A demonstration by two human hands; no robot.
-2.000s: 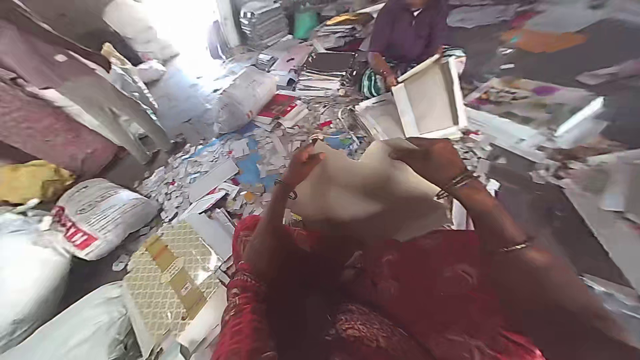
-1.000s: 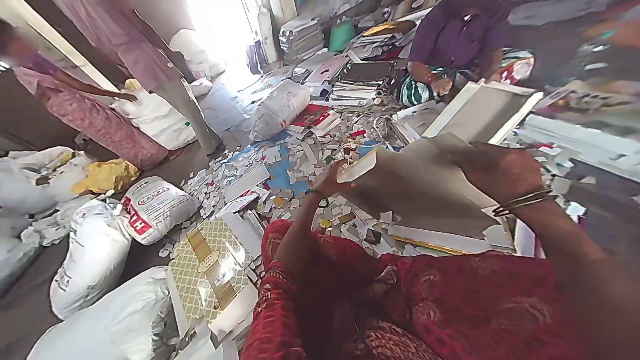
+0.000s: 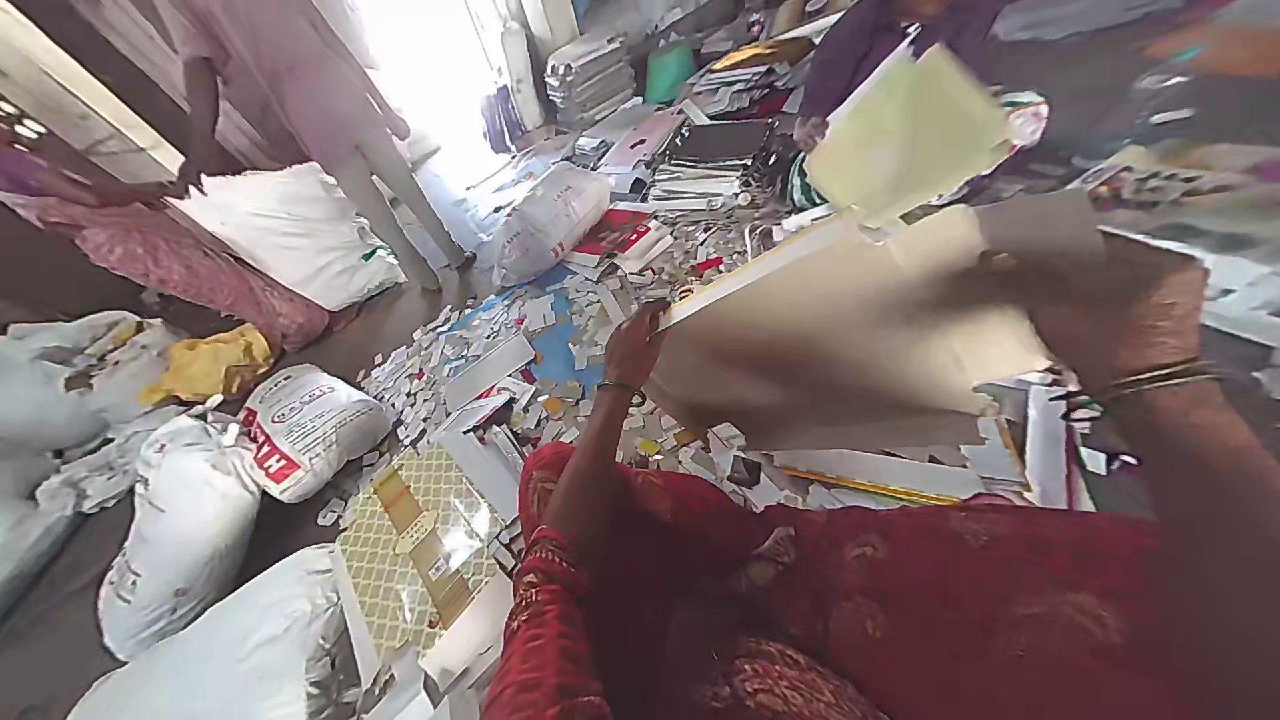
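My left hand (image 3: 632, 350) grips the near-left edge of a large brown cardboard sheet (image 3: 800, 350), which has a white and yellow strip along its upper edge. At the sheet's right side my right hand (image 3: 1120, 300) is closed on the board's torn or folded part; motion blurs its fingers. Beneath the sheet lie white and yellow-edged board pieces (image 3: 880, 474). Small paper and card scraps (image 3: 450, 360) cover the floor left of the sheet. A patterned gold-and-cream box panel (image 3: 420, 540) rests to the left of my red-clothed lap.
Opposite me a seated person holds a pale yellow-green sheet (image 3: 910, 135). At the upper left two people handle a white sack (image 3: 295, 230). Stuffed white sacks (image 3: 185, 530) stand at the left, near a yellow bag (image 3: 215, 362). A dark-topped stack of boards (image 3: 715, 160) lies ahead.
The cardboard sheet has been turned and tilted between my hands, and my right hand has moved at its right side. The person opposite now holds up a yellow-green sheet. The view has swung left.
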